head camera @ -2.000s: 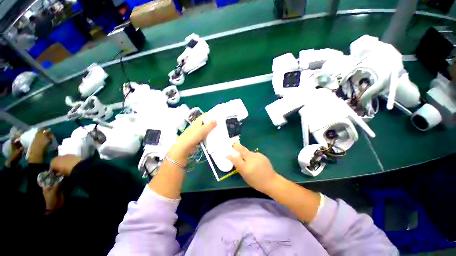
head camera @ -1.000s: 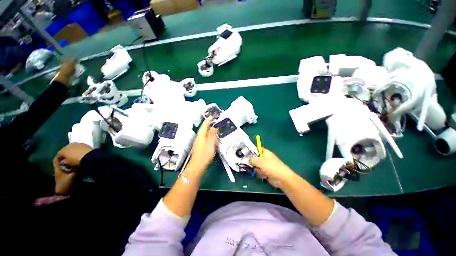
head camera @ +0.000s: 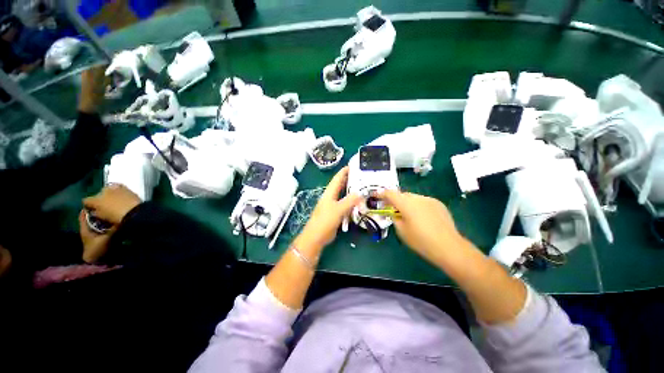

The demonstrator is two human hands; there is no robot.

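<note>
A white camera body lies in front of me with its dark square lens panel up and its round opening towards me. Dark and blue wires show at the opening. My left hand is on the body's left side, fingers at the opening. My right hand is at the right of the opening and holds a thin yellow tool, perhaps tweezers, across it. The tool's tip is too small to tell. A white elbow-shaped bracket extends from the body to the upper right.
A round shell with a board and pale tangled wires lie left of the body. White camera units cluster left, others right. One unit lies beyond the pale strip. Another person's hands are at the left.
The camera body has turned so its opening faces me. The yellow tool has gone from upright to nearly level at the opening. The view has shifted, and my hands are closer together.
</note>
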